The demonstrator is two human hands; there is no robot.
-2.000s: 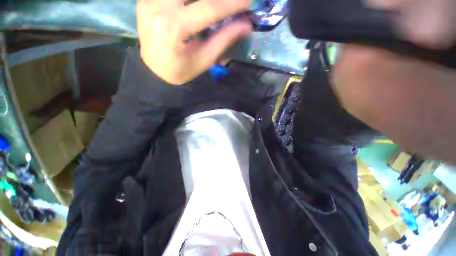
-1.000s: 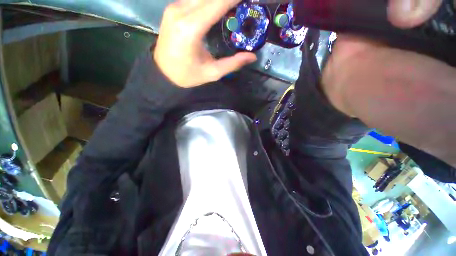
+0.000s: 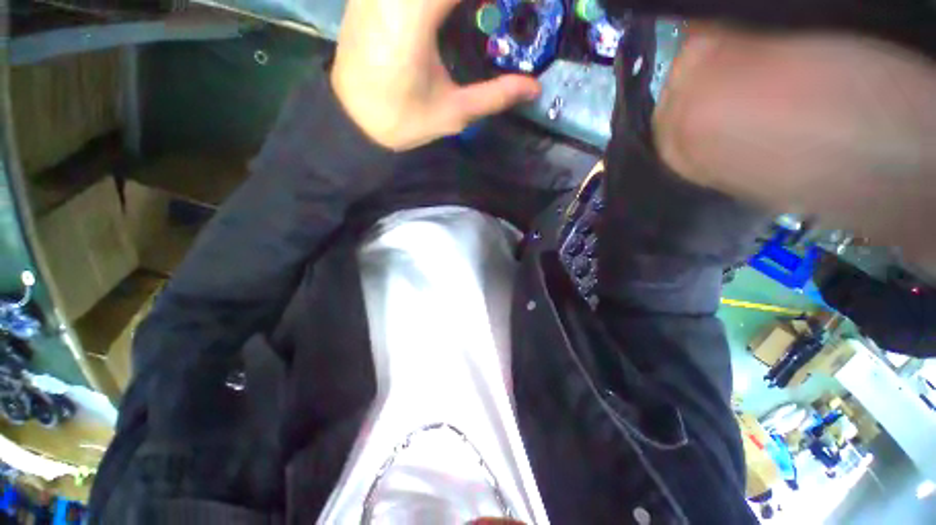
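Note:
My left hand (image 3: 405,77) is at the top, curled around the left side of a round black LED lamp unit (image 3: 529,36) with a blue-white circuit board and a green spot; its fingertips are cut off. A second, similar lamp unit (image 3: 603,33) lies to its right, partly hidden. My right hand (image 3: 780,133), large and blurred, is at the top right. A thick black tool (image 3: 811,14) lies across the top edge at this hand; the fingers on it and its tip are out of the picture.
The bench mat's edge (image 3: 575,108) carries small silvery bits. Open cartons (image 3: 82,246) stand below at left. Dark parts lie on a shelf (image 3: 67,436) at lower left. At right are a blue crate (image 3: 785,261), a carton with black items (image 3: 780,344) and a white table (image 3: 903,395).
Both hands, the tool and the lamp units sit higher in the picture than a second ago. Two seconds ago, my left hand's fingers were over a lamp unit; its thumb is now beside one.

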